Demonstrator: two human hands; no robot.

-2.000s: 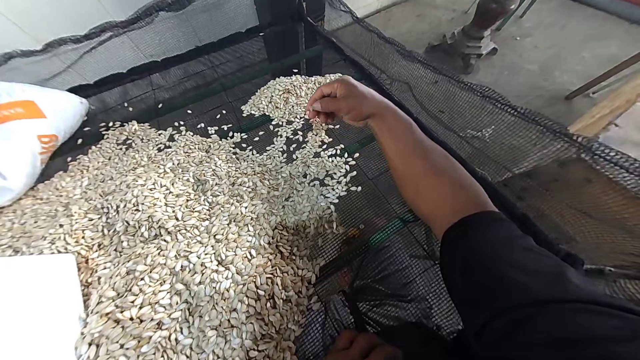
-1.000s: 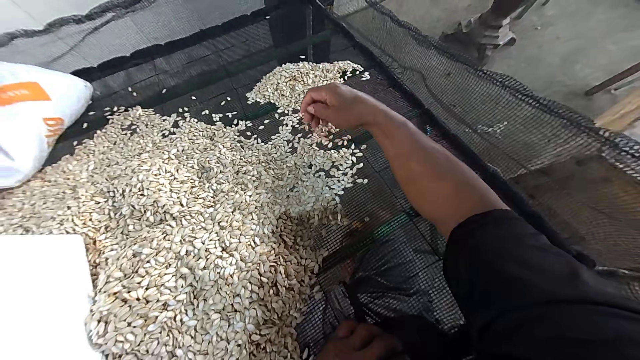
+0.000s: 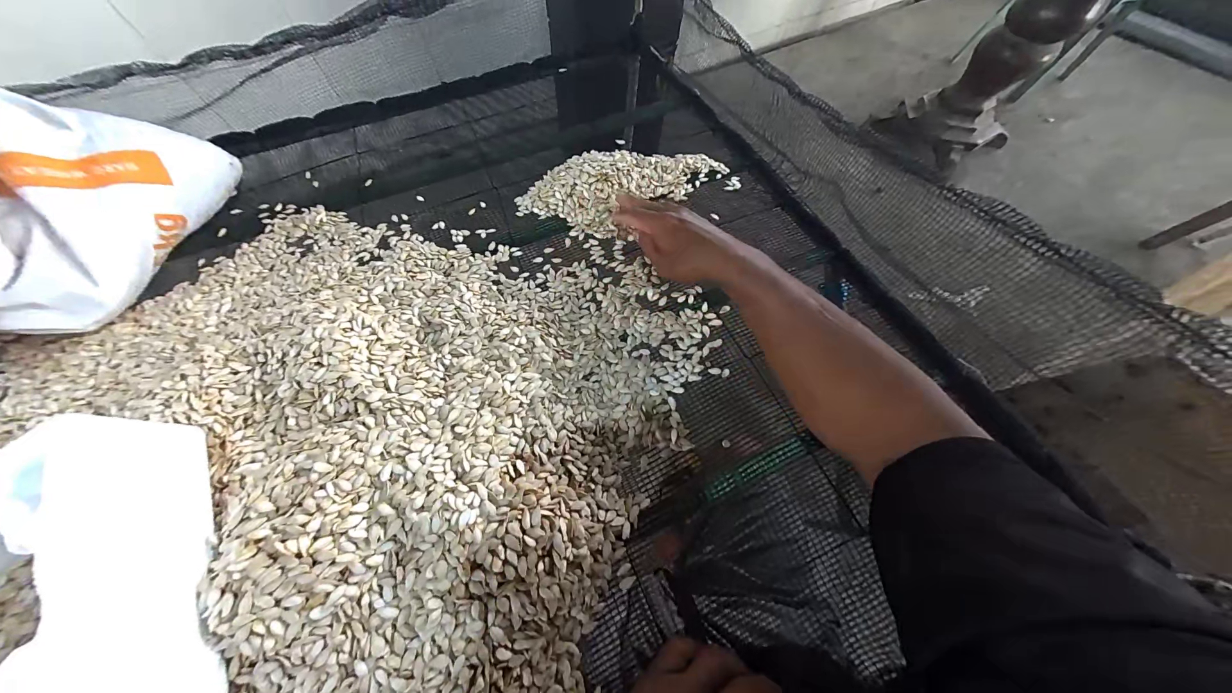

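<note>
A large heap of pale, flat seeds in their shells, like pumpkin seeds [image 3: 414,404], lies on a black mesh rack [image 3: 770,385]. Farther back is a smaller pile of the same seeds [image 3: 597,180]. My right hand [image 3: 679,239] reaches out to the near edge of that smaller pile, its fingers bent and touching or just above the seeds; whether any seeds are between the fingertips cannot be seen. At the bottom edge, my left hand [image 3: 703,669] is partly in view near the mesh, its fingers curled and its grip hidden.
A white sack with orange print [image 3: 87,221] lies at the left on the seeds. A bright white object [image 3: 125,558] sits at the lower left. Raised netting [image 3: 924,221] borders the rack on the right and back, beside a black post [image 3: 592,58]. Wooden furniture legs stand beyond.
The smaller pile at the back has grown wider toward the right. My right hand has stayed near its close edge, with the fingers now stretched more toward the pile.
</note>
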